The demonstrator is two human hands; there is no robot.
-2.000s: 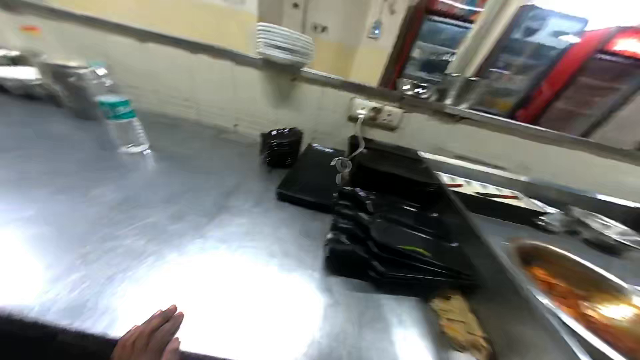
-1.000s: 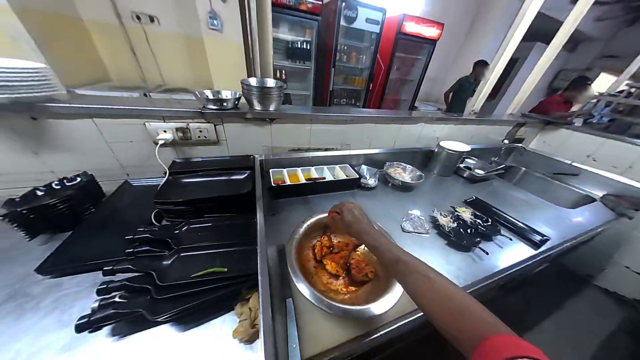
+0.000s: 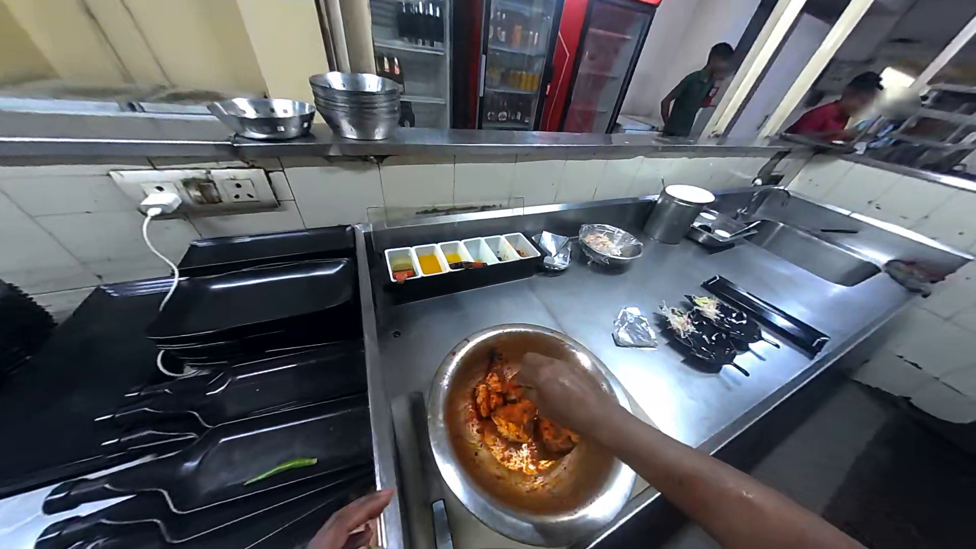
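A wide steel bowl (image 3: 534, 518) stands on the steel counter at the lower middle, with red-sauced food pieces (image 3: 515, 423) inside. My right hand (image 3: 560, 385) is over the food at the bowl's upper right, its fingers down against the pieces; whether they grip one is hidden. At the bottom edge, my left hand (image 3: 354, 522) rests by the counter's divider rim, partly out of view, with no held thing showing. A knife (image 3: 441, 524) lies between that hand and the bowl. To the left are stacked black platters (image 3: 252, 301), and a green chili (image 3: 280, 470) lies on one.
A black tray with white condiment tubs (image 3: 461, 263) stands behind the bowl. Right of it are a plastic-wrapped bowl (image 3: 610, 245), a steel pot (image 3: 677, 215), black dishes with shredded garnish (image 3: 705, 335), a black rectangular tray (image 3: 765, 315) and a sink (image 3: 820, 252). Two people are beyond the ledge.
My left hand has come into view at the bottom since a second ago. My right hand remains over the bowl's food. Two seconds ago the view was turned further left.
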